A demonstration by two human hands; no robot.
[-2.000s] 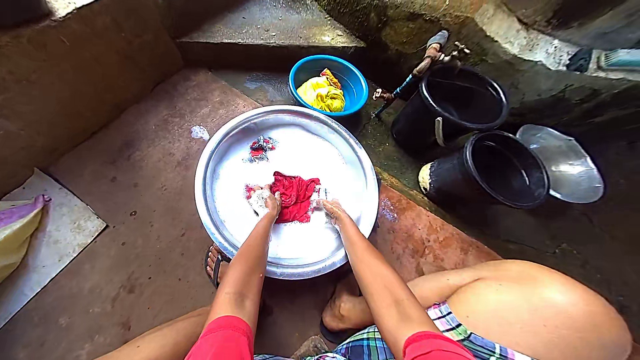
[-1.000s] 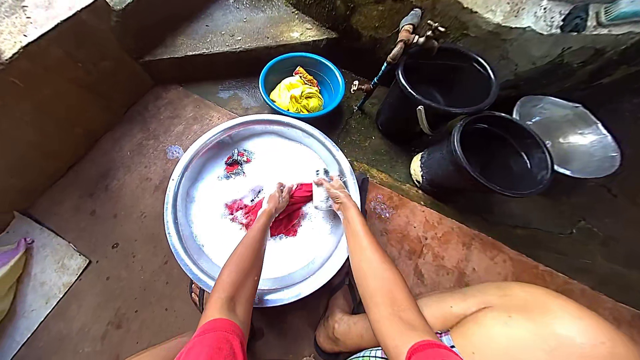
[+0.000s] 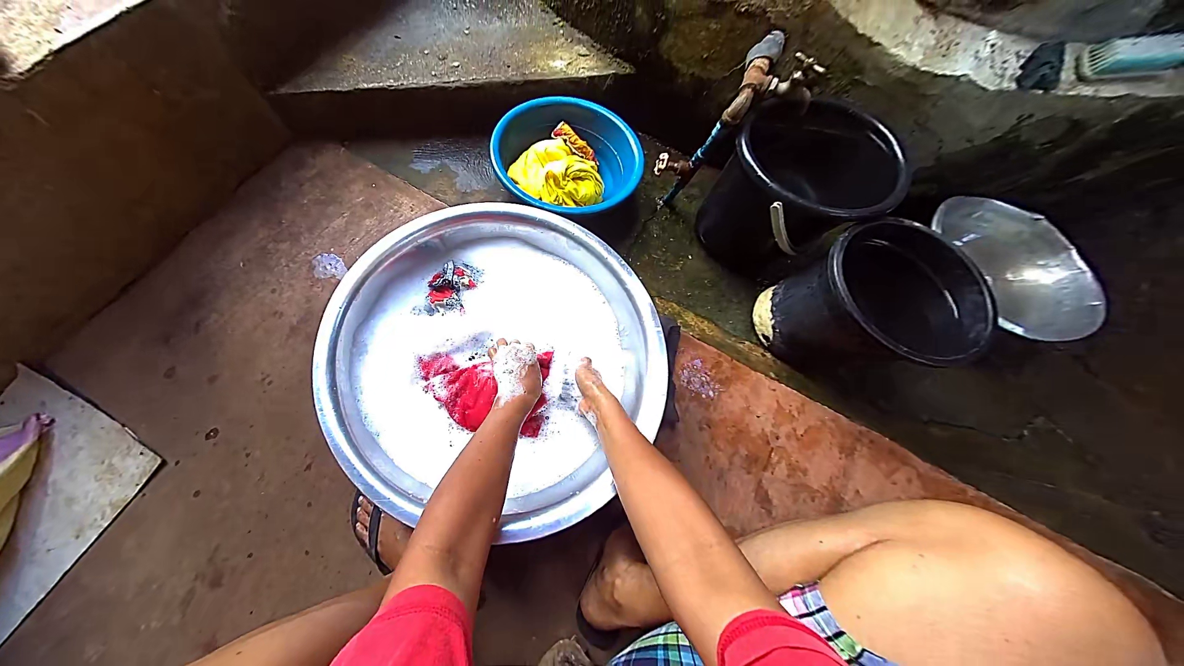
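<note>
A wide round metal basin (image 3: 336,388) full of white suds stands in front of me. Red cloth (image 3: 470,396) lies half sunk in the foam near its middle. My left hand (image 3: 516,372), coated in suds, rests on the right part of this cloth; whether its fingers grip it is unclear. Just to the right, my right hand (image 3: 590,388) is at the foam beside the cloth, its fingers partly hidden and its grip hard to tell. A second piece of cloth, red and dark patterned (image 3: 450,287), pokes out of the suds at the upper left of the basin.
Behind the basin sits a blue plastic tub (image 3: 615,162) holding yellow cloth (image 3: 557,174). Two black buckets (image 3: 823,157) stand at the right by a tap (image 3: 677,166), with a metal bowl (image 3: 1022,268) beside them. A pale board (image 3: 79,481) lies on the floor at left.
A second ago both hands were on the red cloth, close together; now the right hand is apart from it. The cloth lies more spread out in the foam.
</note>
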